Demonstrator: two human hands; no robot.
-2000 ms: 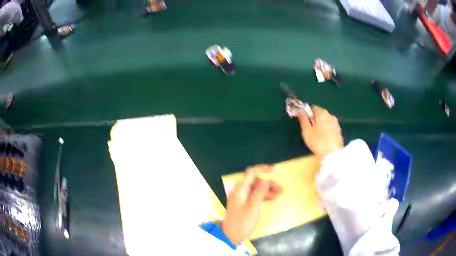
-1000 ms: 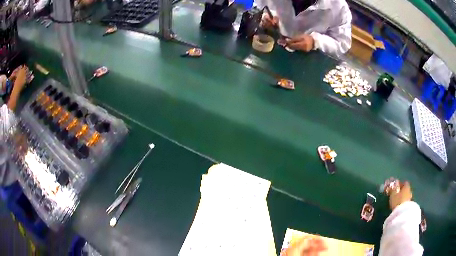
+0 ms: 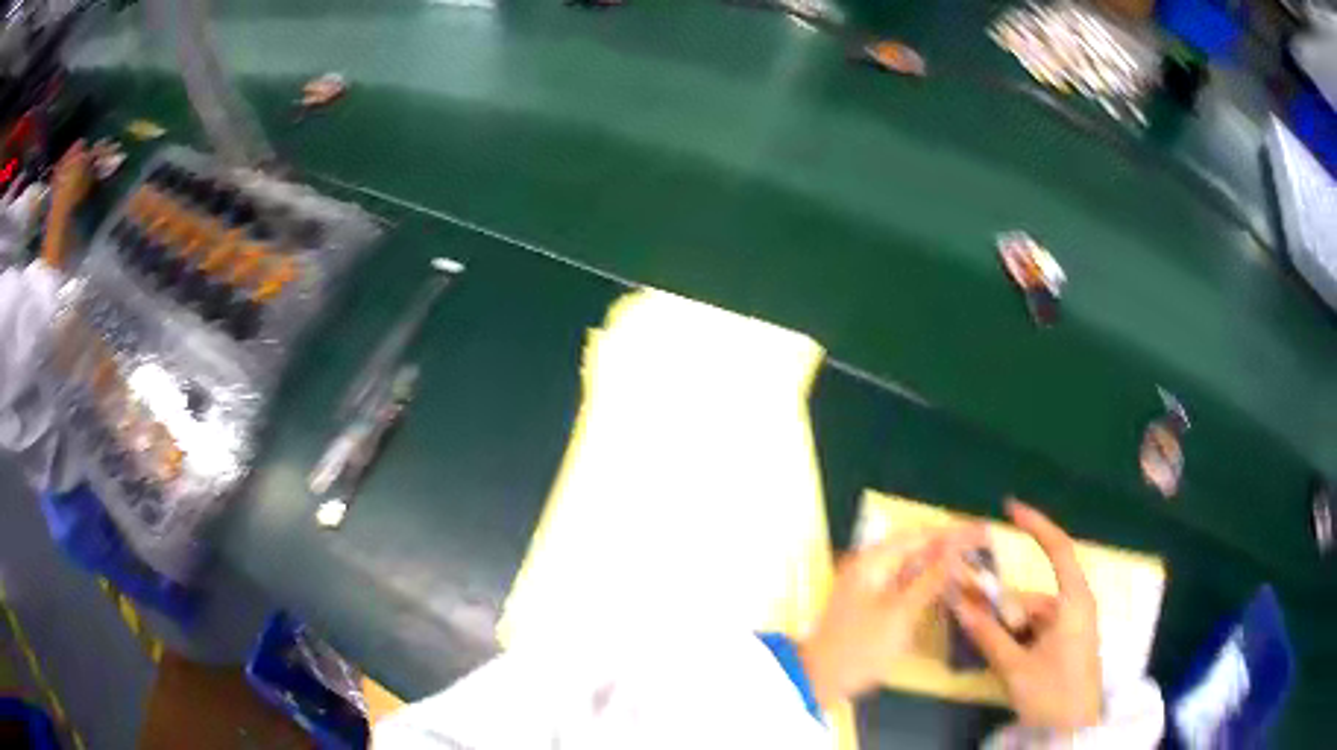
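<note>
A device subassembly [image 3: 985,582] is between my hands above the yellow adhesive sheet [image 3: 1117,589], with a dark part hanging at its lower left. My left hand [image 3: 877,608] holds it from the left with the fingertips. My right hand [image 3: 1053,633] has thumb and fingers on its right side, with the index finger raised. Both hands are bare and blurred, and they hide most of the device. A bright blue band [image 3: 792,671] is on my left wrist.
Stacked liner sheets [image 3: 697,469] lie left of my hands. Tweezers [image 3: 367,418] and a blister tray [image 3: 220,264] are farther left, with another person's hand [image 3: 66,205] beyond. A blue parts bin [image 3: 1243,667] is at right. Spaced units such as one device [image 3: 1032,273] lie on the green belt [image 3: 660,176].
My right hand has come back from the belt to my left hand, with a device now between them. The view has shifted, bringing both hands and the blue bin into the picture.
</note>
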